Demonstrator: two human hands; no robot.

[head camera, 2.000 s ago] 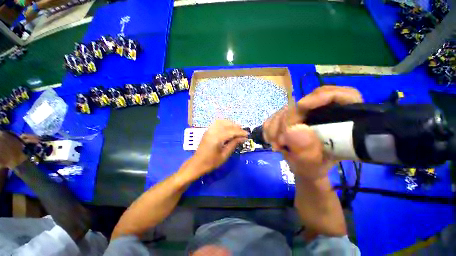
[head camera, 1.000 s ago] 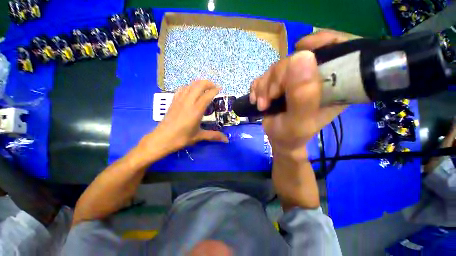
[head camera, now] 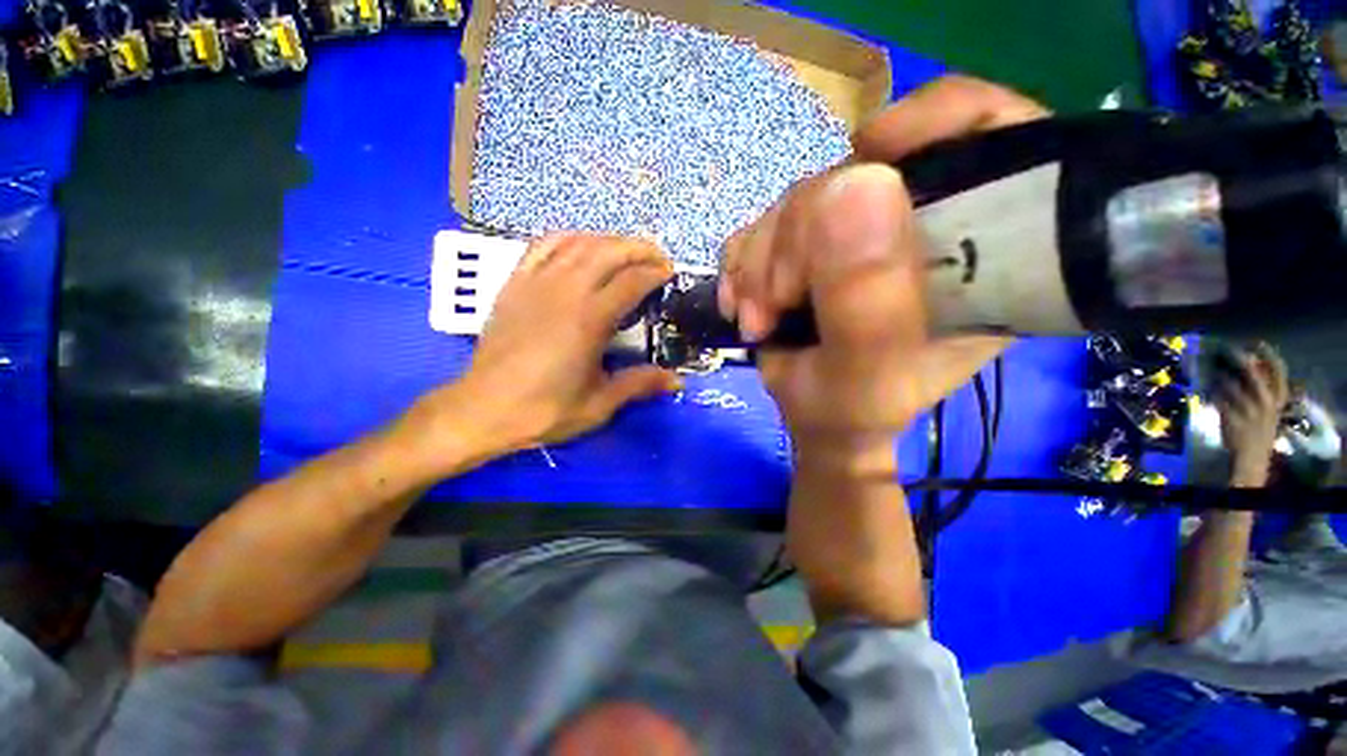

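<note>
My right hand [head camera: 842, 281] is closed around the black electric screwdriver [head camera: 1019, 236] with its pale band. The screwdriver lies nearly level and its dark nose meets a small black assembly [head camera: 687, 332] with shiny metal parts. My left hand [head camera: 554, 340] steadies this assembly from the left, fingertips above and thumb below it. The assembly sits at the white strip [head camera: 470, 281], whose left end shows several dark slots. The bit's tip is hidden. The brown cardboard box [head camera: 463, 141] of small screws [head camera: 635, 126] stands just behind the strip.
A row of black-and-yellow assemblies [head camera: 192, 45] lies at the upper left. More assemblies [head camera: 1138, 406] lie at the right, and a heap [head camera: 1248, 59] at the upper right. A black cord [head camera: 1108, 485] loops below the screwdriver. Another person's hand [head camera: 1248, 399] is at the right.
The view has shifted, so the box and left row sit higher in it. My left hand has opened from its earlier pinch and now spans the assembly. Another person's hand now shows at the right.
</note>
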